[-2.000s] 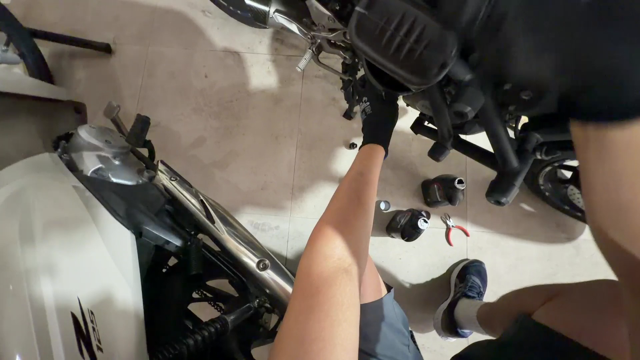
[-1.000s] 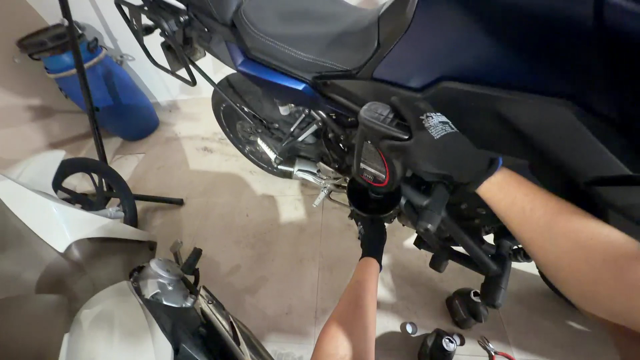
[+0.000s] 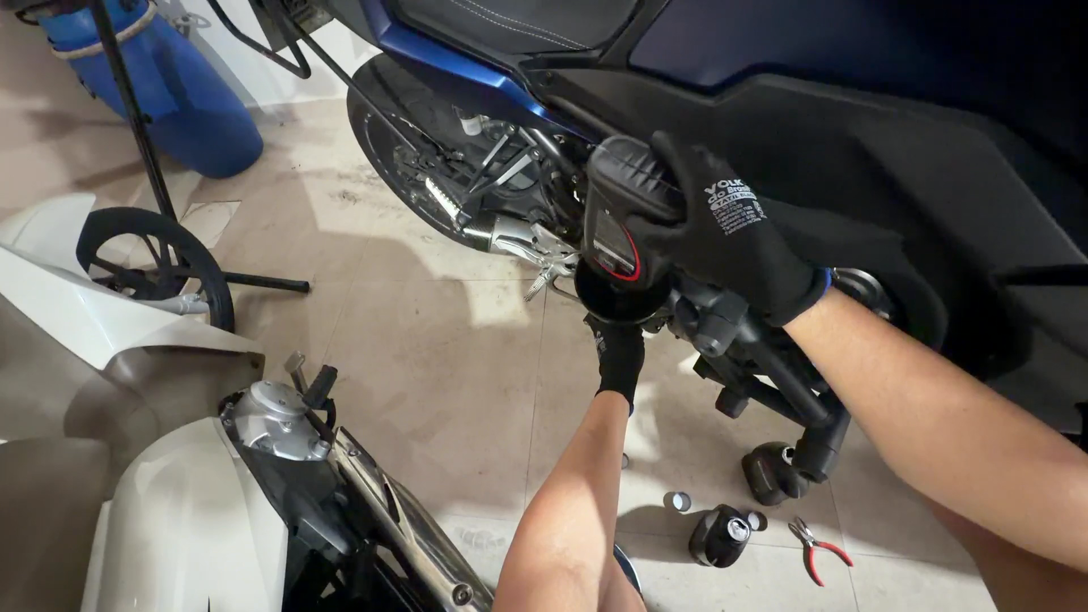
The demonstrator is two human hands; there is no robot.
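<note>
My right hand, in a black glove, grips a black plastic oil bottle with a red-edged label. The bottle is upended over a black funnel at the side of a blue motorcycle; its mouth is hidden inside. Just below the funnel is my gloved left hand, its fingers largely hidden beneath the funnel, so its hold cannot be made out. On the floor to the lower right are two black bottles, small caps and red-handled pliers.
A white motorcycle stands at the lower left, with a wheel and a black stand bar behind it. A blue plastic drum is at the upper left. Black crash bars jut out under my right forearm.
The view has swung up toward the blue motorcycle. My right hand and the bottle have come plainly into view since two seconds ago; over the last second both hands stay about the funnel.
</note>
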